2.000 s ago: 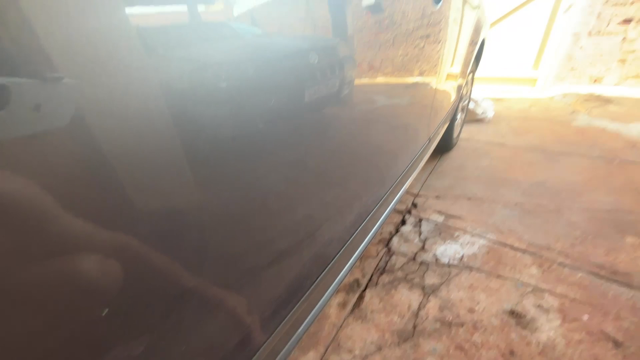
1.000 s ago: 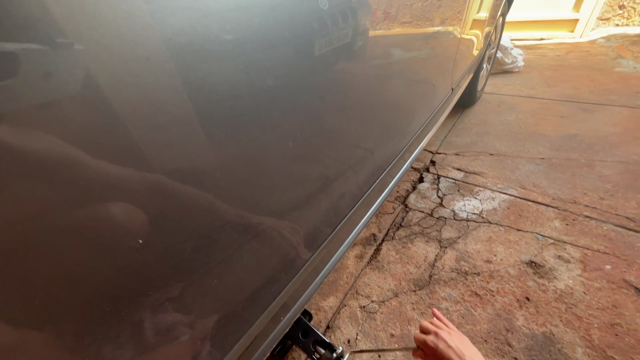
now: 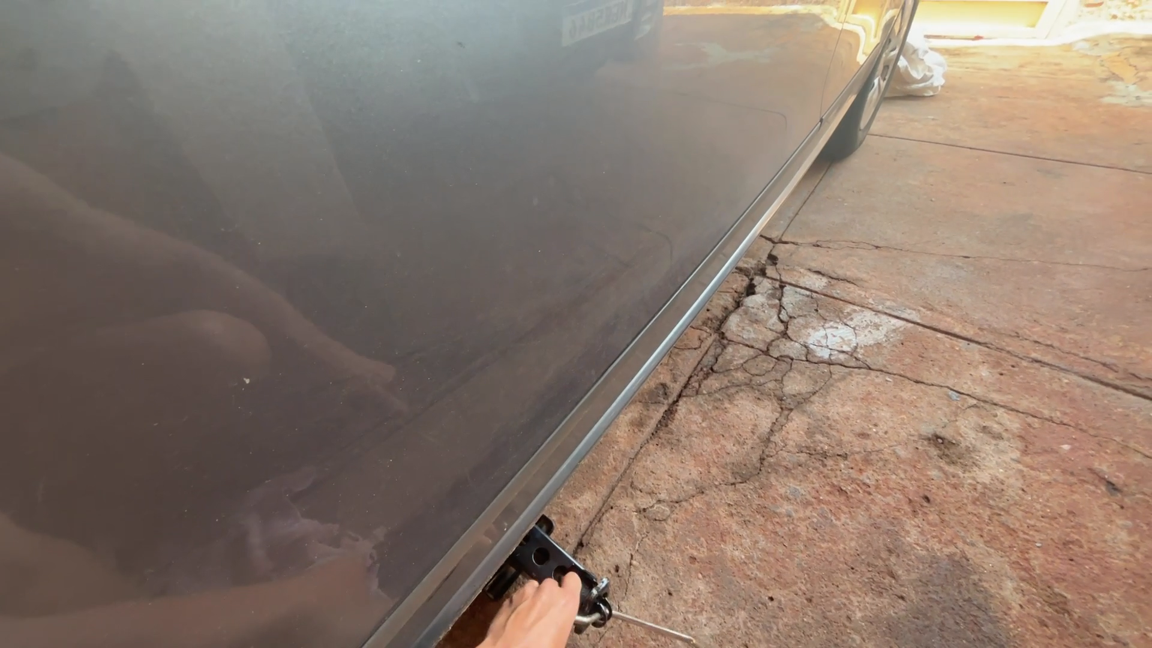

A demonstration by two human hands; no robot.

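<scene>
My left hand (image 3: pixel 535 612) reaches in from the bottom edge, its fingers curled against the near end of a black metal car jack (image 3: pixel 549 556). The jack stands partly under the sill of a dark car, so its inner part is hidden. A thin metal crank rod (image 3: pixel 652 625) hooks onto the jack's screw end and slopes down to the right, with no hand on its visible length. Above the jack runs the car's lower door edge with a bright trim strip (image 3: pixel 643 376). My right hand is out of view.
The glossy car door (image 3: pixel 450 270) fills the left side and reflects an arm. Cracked reddish concrete floor (image 3: pixel 882 504) lies to the right. Farther off are a car wheel (image 3: pixel 868 103) and a white plastic bag (image 3: pixel 918 67).
One second ago a hand was at the crank rod, right of the jack; now a hand is on the jack's end. The view has tilted down since two seconds ago.
</scene>
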